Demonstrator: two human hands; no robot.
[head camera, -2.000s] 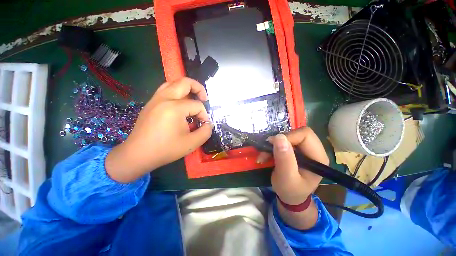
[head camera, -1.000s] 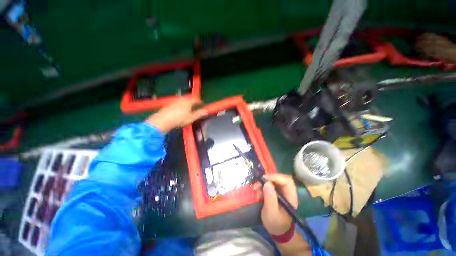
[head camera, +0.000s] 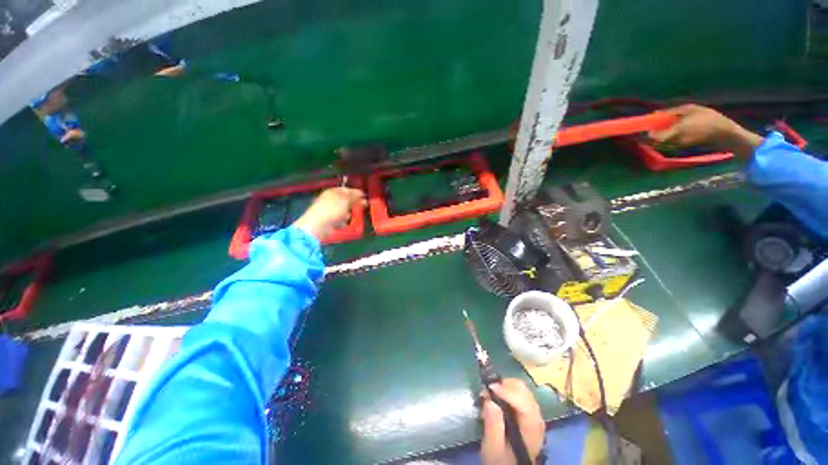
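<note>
My left hand (head camera: 331, 214) reaches to the far side of the bench and lies over the right part of a red foam frame (head camera: 240, 242), fingers curled at its far right edge. A dark tablet (head camera: 272, 214) shows inside, partly hidden by my hand and sleeve. A second red frame (head camera: 436, 218) with a dark tablet (head camera: 422, 191) lies just right of it. My right hand (head camera: 514, 420), cut off by the bottom edge, holds the soldering iron (head camera: 485, 361) upright, its thin tip pointing away over the green bench.
A white cup (head camera: 563, 313) of silvery bits stands on tan cardboard (head camera: 626, 341). Behind are a black fan (head camera: 501, 262) and a whitish post (head camera: 549, 100). A white tray (head camera: 77, 341) and small shiny parts (head camera: 289, 390) lie left. Another person's hand (head camera: 704, 129) holds a red frame at right.
The red frame in front of me has left its place; a framed tablet now lies farther back. My left hand is on the left frame. My right hand and iron moved lower in view.
</note>
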